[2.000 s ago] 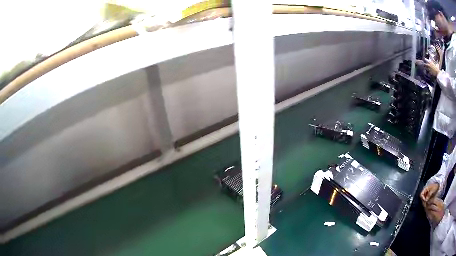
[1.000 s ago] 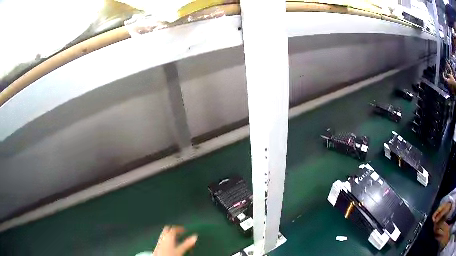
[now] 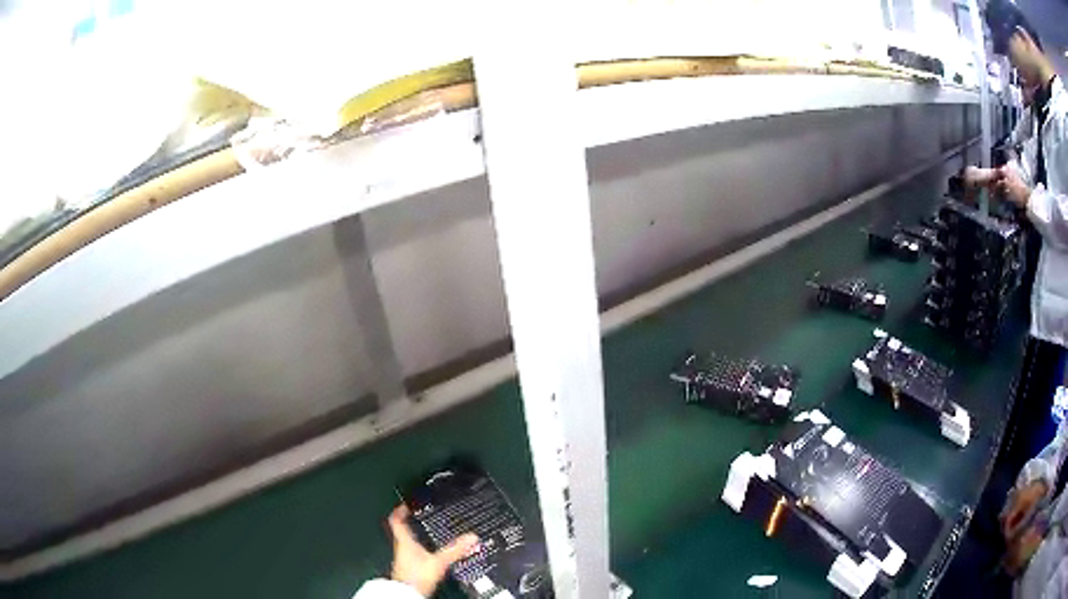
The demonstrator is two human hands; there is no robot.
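A small stack of black printed retail boxes (image 3: 469, 513) lies on the green surface just left of the white post, which hides its right side. White text rows and a slotted hang tab show on top. My left hand (image 3: 424, 555) comes in from the bottom edge. Its fingers are at the stack's left edge and its thumb lies over the top, gripping the boxes. A pale sleeve shows at the wrist. My right hand is not in view.
The white upright post (image 3: 550, 351) stands close on the right. Beyond it, more black box stacks (image 3: 740, 384) and a larger black pile with white ends (image 3: 861, 491) lie on the green bench (image 3: 656, 503). A shelf runs above. People in pale sleeves stand at right.
My left hand has come in from the bottom edge, reached up to the box stack and taken hold of it. The camera view has shifted.
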